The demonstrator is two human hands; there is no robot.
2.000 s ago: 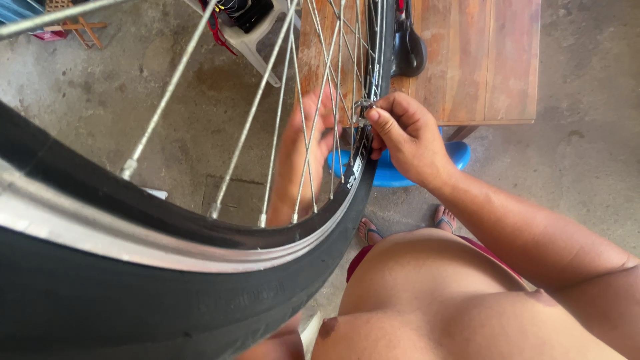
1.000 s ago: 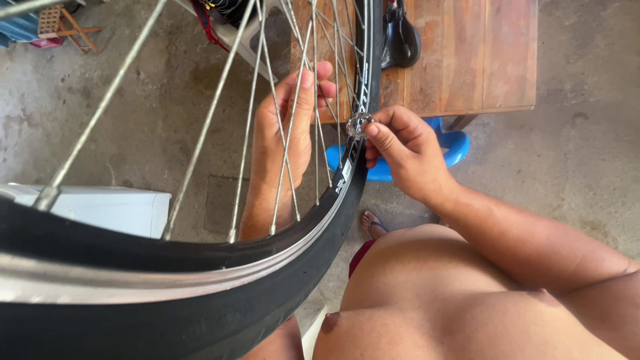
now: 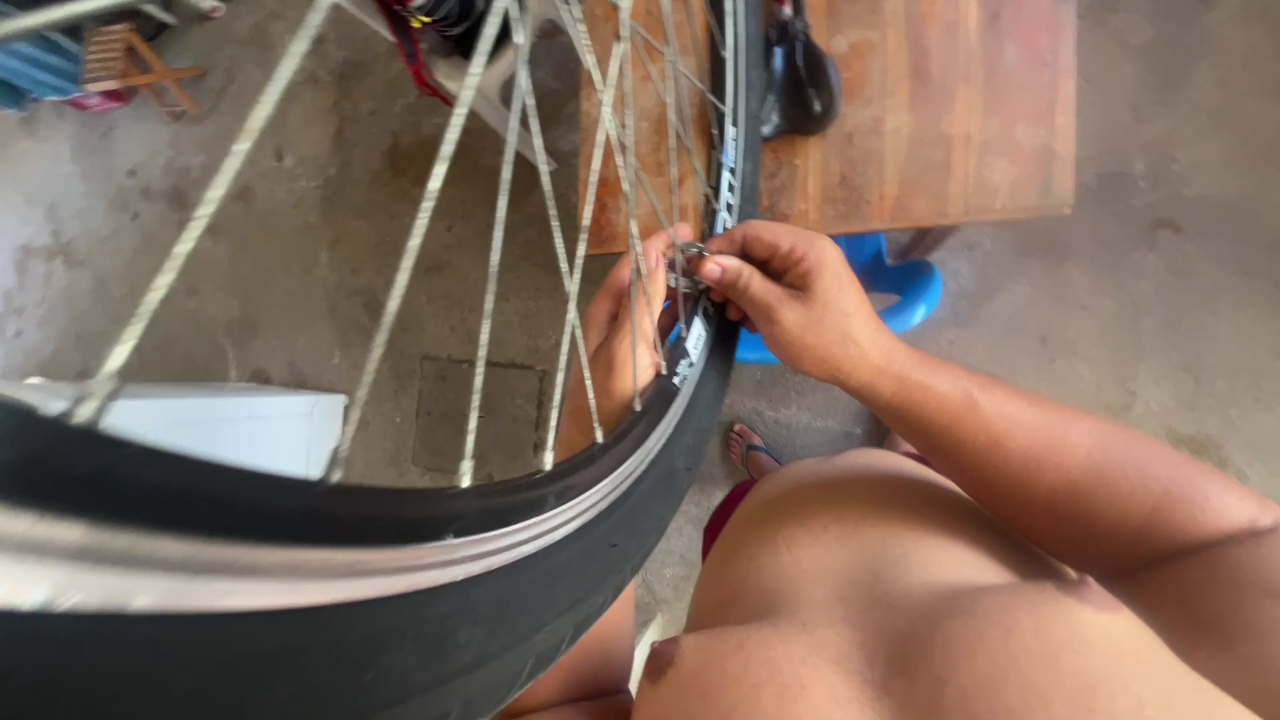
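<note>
A bicycle wheel with a black tyre [image 3: 600, 620], a silver and black rim [image 3: 470, 550] and thin metal spokes [image 3: 430, 220] fills the left and centre. My right hand [image 3: 790, 290] pinches a small round metal spoke wrench [image 3: 688, 268] between thumb and fingers, at a spoke beside the rim. Behind the spokes, my left hand [image 3: 635, 310] is raised, its fingertips close to the wrench; whether they touch it or a spoke I cannot tell.
A wooden table [image 3: 930, 130] bears a black bicycle saddle [image 3: 803, 80]. Below its edge is a blue plastic stool [image 3: 905, 290]. A white box-like object [image 3: 230, 430] lies at lower left, and a small wooden folding stool [image 3: 130, 65] stands at upper left. My sandalled foot [image 3: 750, 450] is below.
My left hand has come closer to the wrench and my right hand than it was a second ago. The right hand keeps its hold on the wrench by the rim.
</note>
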